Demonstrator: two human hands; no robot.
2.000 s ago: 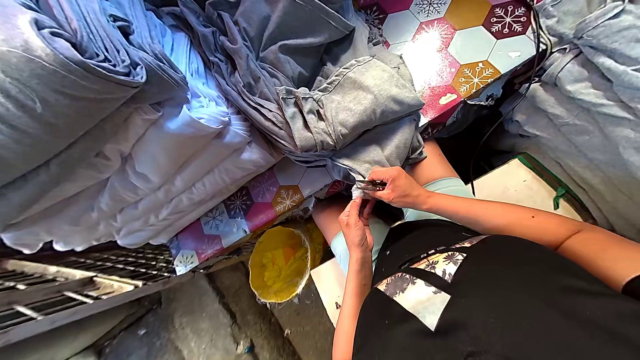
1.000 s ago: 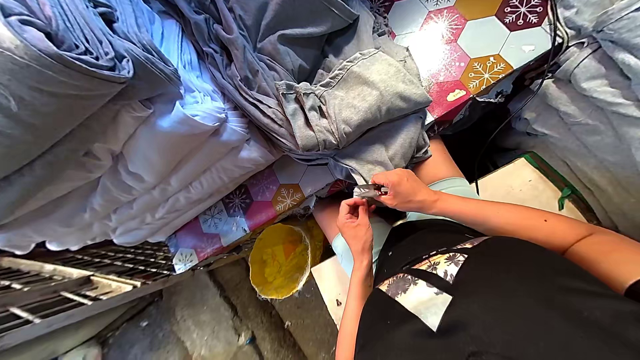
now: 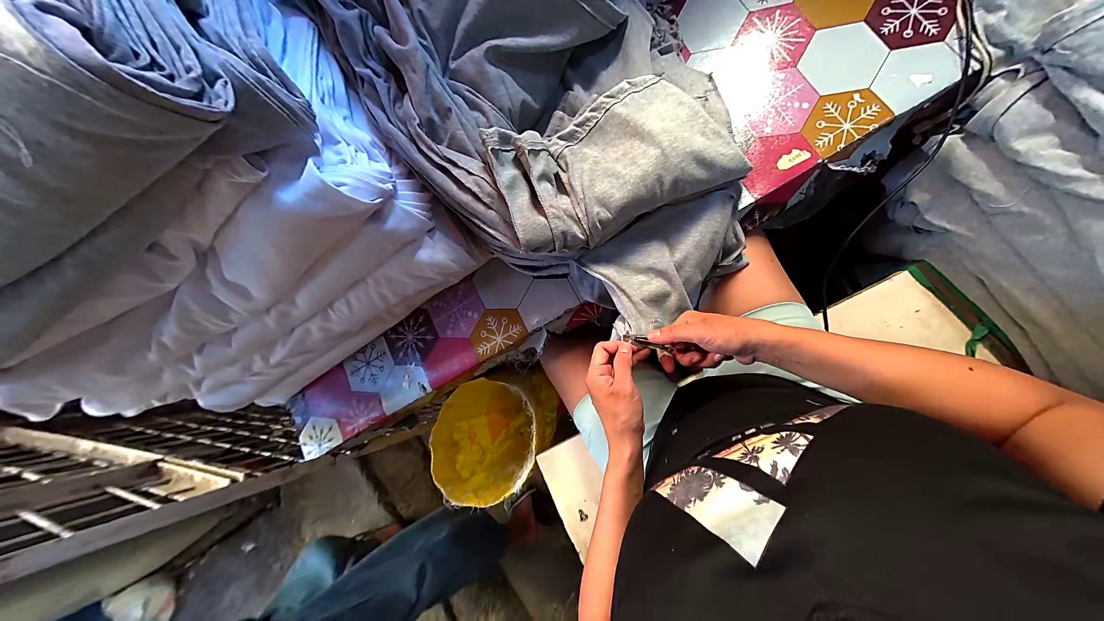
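Observation:
My left hand (image 3: pixel 615 388) pinches the lower end of a grey fabric garment (image 3: pixel 655 164) between thumb and fingertips. Close against those fingertips, my right hand (image 3: pixel 703 338) grips a small dark metal cutting tool (image 3: pixel 649 343), most likely thread snips, its tip at the cloth edge. The grey garment, with visible seams, lies bunched over the table edge and hangs down to my lap. Whether the blades touch a thread is too small to tell.
Piles of white cloth (image 3: pixel 285 293) and grey cloth (image 3: pixel 86 138) cover the left of the hexagon-patterned table (image 3: pixel 448 332). A yellow bucket (image 3: pixel 483 442) stands below, near a metal rack (image 3: pixel 129 474). A dark cable (image 3: pixel 897 190) hangs at right beside more grey cloth (image 3: pixel 1018 207).
A person's leg in blue trousers has come into view at the bottom, beside the yellow bucket. My hands stay together at the garment's end, the tool in my right hand now turned differently.

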